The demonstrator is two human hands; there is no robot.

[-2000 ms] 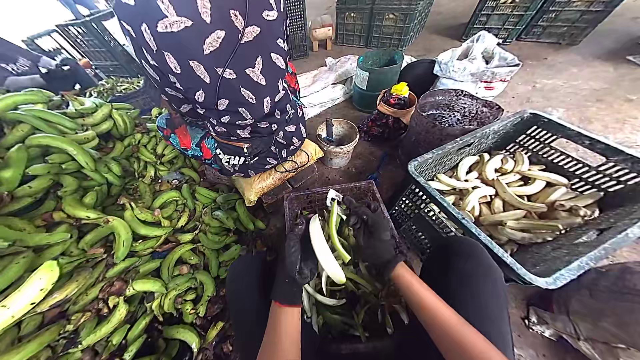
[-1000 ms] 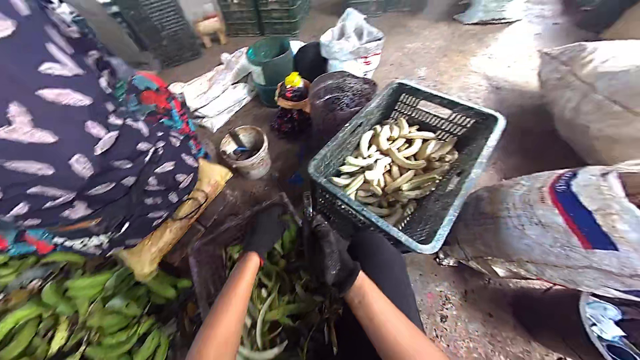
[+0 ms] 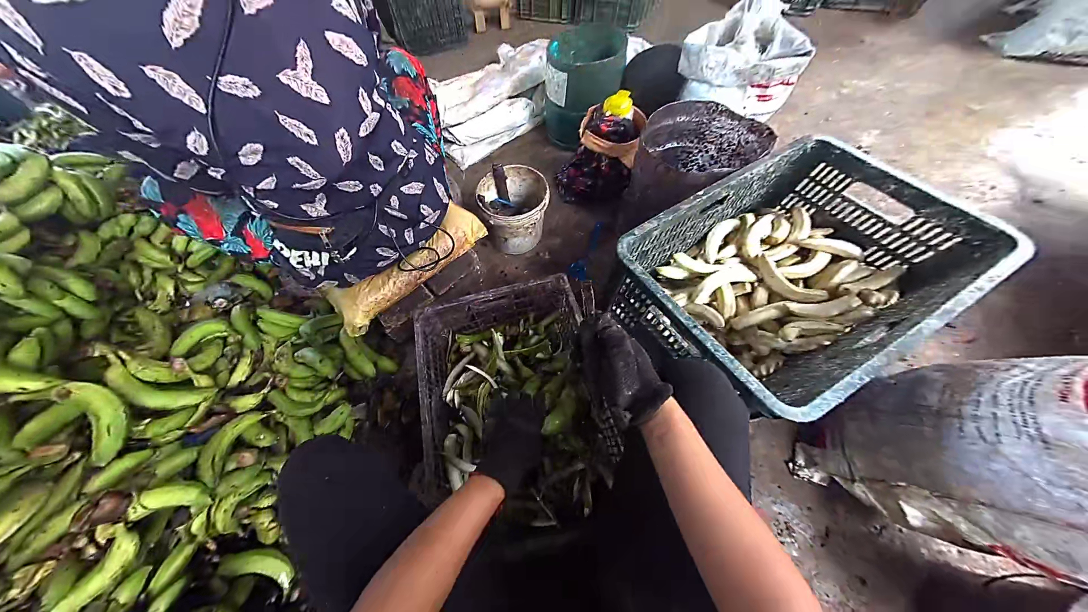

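My left hand [image 3: 512, 438], in a black glove, reaches down among green plantain peels [image 3: 544, 374] in a dark plastic crate [image 3: 429, 365] between my knees. Its fingers are too dark to make out. At the crate's right edge is my right hand [image 3: 622, 370], also black-gloved, with its fingers curled; whether it holds something I cannot tell. Peeled plantains [image 3: 786, 272] fill part of a green plastic crate [image 3: 918, 340] to the right. A large heap of unpeeled green plantains [image 3: 161, 391] covers the ground on the left.
A person in a leaf-patterned garment [image 3: 289, 127] sits close ahead on the left. Beyond my crate stand a small bucket [image 3: 514, 225], a tied dark bag [image 3: 595, 166], a green drum [image 3: 582, 85] and a white sack [image 3: 748, 64]. Another large sack [image 3: 977, 442] lies at the right.
Two seconds ago a peeled plantain and a strip of peel were between my hands; neither shows there now. My left hand has moved down into the peels. The view swung right and back.
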